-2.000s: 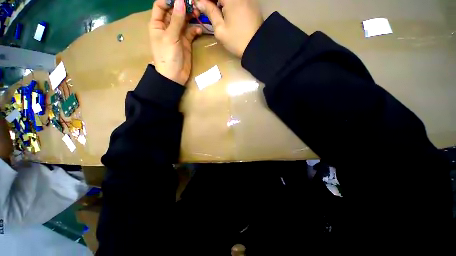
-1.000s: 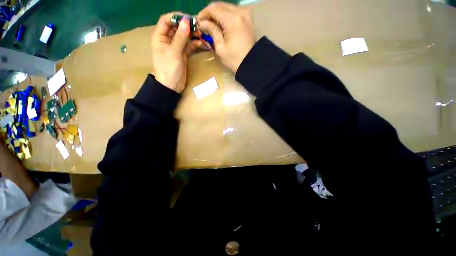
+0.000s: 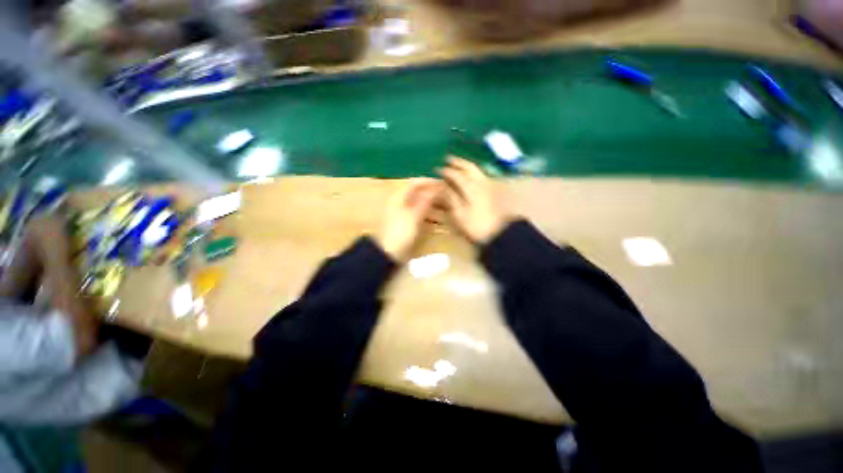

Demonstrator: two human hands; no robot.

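The view is blurred by motion. My left hand (image 3: 407,219) and my right hand (image 3: 472,200) are close together over the far edge of the tan tabletop (image 3: 555,305), fingers bent towards each other. A small reddish-dark spot shows between the fingertips; whether they hold a part cannot be told. A battery pack (image 3: 504,146) with a white face lies on the green belt just beyond my right hand. A white label (image 3: 428,266) lies on the table below my hands, and another white label (image 3: 646,250) lies to the right.
The green conveyor belt (image 3: 397,115) crosses behind the table, with blue cells (image 3: 630,72) at its right. Blue and yellow parts (image 3: 129,226) are piled at left beside a green board (image 3: 220,248). A neighbouring person's arm (image 3: 65,277) reaches in at left. A blurred grey bar (image 3: 139,120) crosses the upper left.
The view has tilted up, showing more of the belt. My hands have come closer together. The blue cell and board seen in them earlier are no longer discernible there.
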